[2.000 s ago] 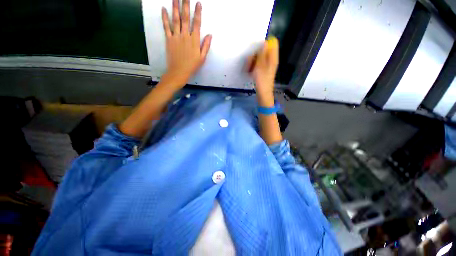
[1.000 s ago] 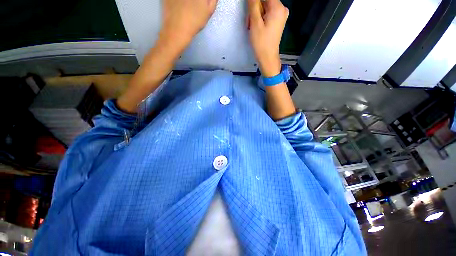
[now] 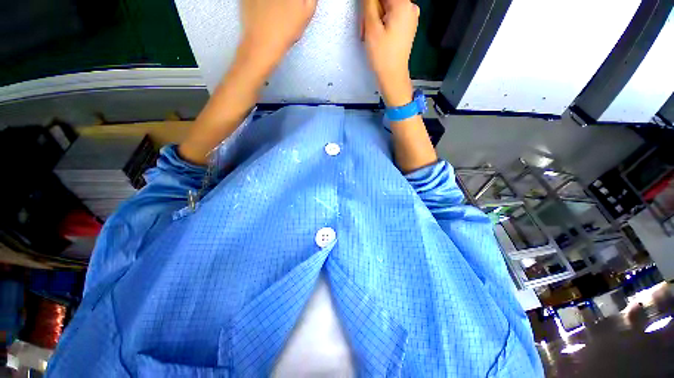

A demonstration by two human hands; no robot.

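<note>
A pale grey equipment unit (image 3: 332, 66) with a speckled top cover lies flat in front of me, its near edge against my blue coat. My left hand (image 3: 281, 18) is over the cover, its fingers bent and cut off by the top edge of the picture. My right hand (image 3: 392, 33) is over the cover's right side, its fingers curled around a thin yellow-orange thing (image 3: 382, 6), only partly seen at the top edge. The tip of that thing is out of the picture. A blue band is on my right wrist.
More white-topped units (image 3: 547, 55) with dark ends lie to the right. A dark green panel (image 3: 103, 37) and a silver rail (image 3: 111, 80) are on the left. Stacked grey slabs (image 3: 100, 166) stand at the lower left, metal rack frames (image 3: 532, 255) at the lower right.
Since the first frame, my left hand has gone from flat and spread to bent fingers farther up. My right hand has moved up too. Little differs from one second ago.
</note>
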